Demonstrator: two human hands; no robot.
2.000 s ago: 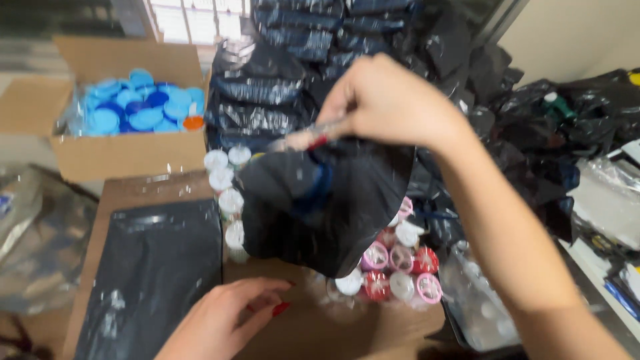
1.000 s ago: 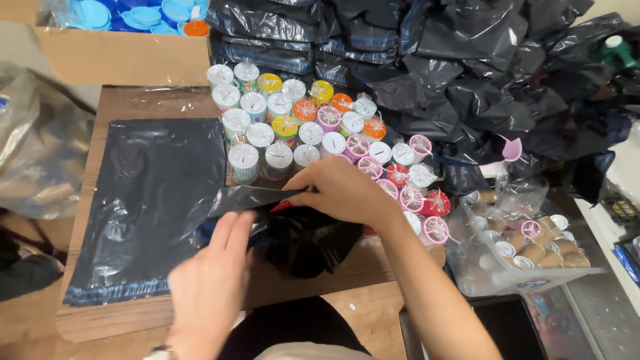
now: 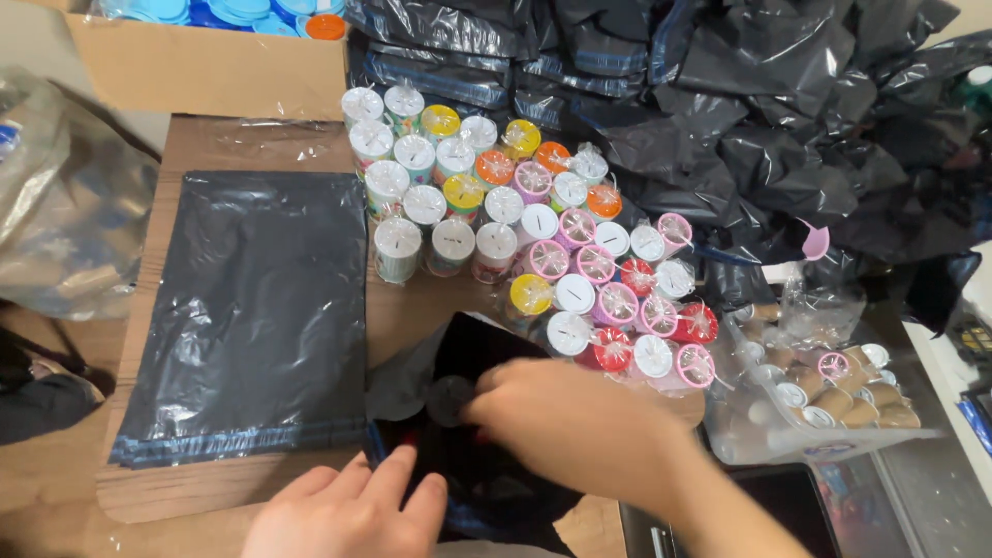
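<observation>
A black plastic mailing bag (image 3: 496, 465) lies at the table's front edge, its mouth spread apart. My left hand (image 3: 364, 504) rests on the bag's left edge, fingers over the rim. My right hand (image 3: 542, 418) is blurred at the bag's mouth, next to a dark round shape; whether it grips anything is hidden. To the left is a flat stack of black mailing bags (image 3: 263, 310). Behind the hands stand many small cylindrical tubs wrapped in clear film, with white lids (image 3: 398, 239), yellow lids (image 3: 531, 294), red lids (image 3: 613, 349) and pink spoked lids (image 3: 618, 302).
A cardboard box (image 3: 217, 70) of blue lids stands at the back left. Black plastic parcels (image 3: 736, 139) are heaped behind the tubs. At the right, a clear plastic bin (image 3: 837, 446) holds cardboard tubes. A translucent sack (image 3: 70, 201) is at the far left.
Two seconds ago my right hand held the black bag raised over the tubs; now the bag is low at the front edge. Since one second ago, its mouth has spread wider.
</observation>
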